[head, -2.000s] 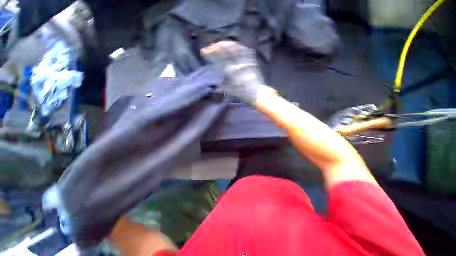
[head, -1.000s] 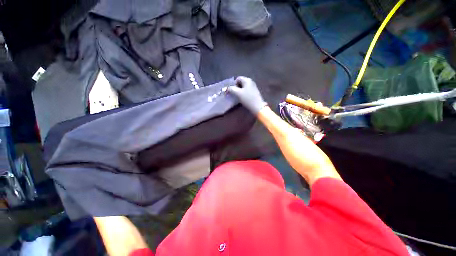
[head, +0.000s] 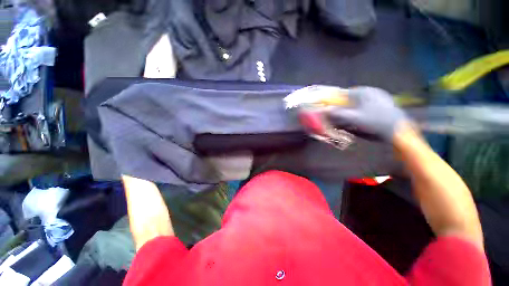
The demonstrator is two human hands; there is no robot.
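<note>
A dark grey jacket section, a sleeve [head: 234, 109], lies stretched along the black padded form [head: 251, 143]; its folded part drapes over the form's left end. My right hand [head: 374, 111], in a grey glove, is closed on the handle of the steam iron [head: 321, 114]. The iron is blurred and is over the right end of the sleeve; whether it touches the cloth cannot be told. My left hand is hidden under the draped cloth; only the bare forearm shows. The rest of the jacket [head: 223, 33] is heaped behind the form, with shiny buttons.
A yellow hose [head: 474, 70] and a whitish hose [head: 474, 118] run off right from the iron. A white pointed piece [head: 161, 58] stands behind the form's left end. Light blue cloth [head: 25, 53] hangs at the left. A small red edge [head: 368, 180] shows below the form at right.
My right hand has let go of the sleeve end, taken hold of the iron and brought it left over the sleeve. The sleeve now lies straighter along the form.
</note>
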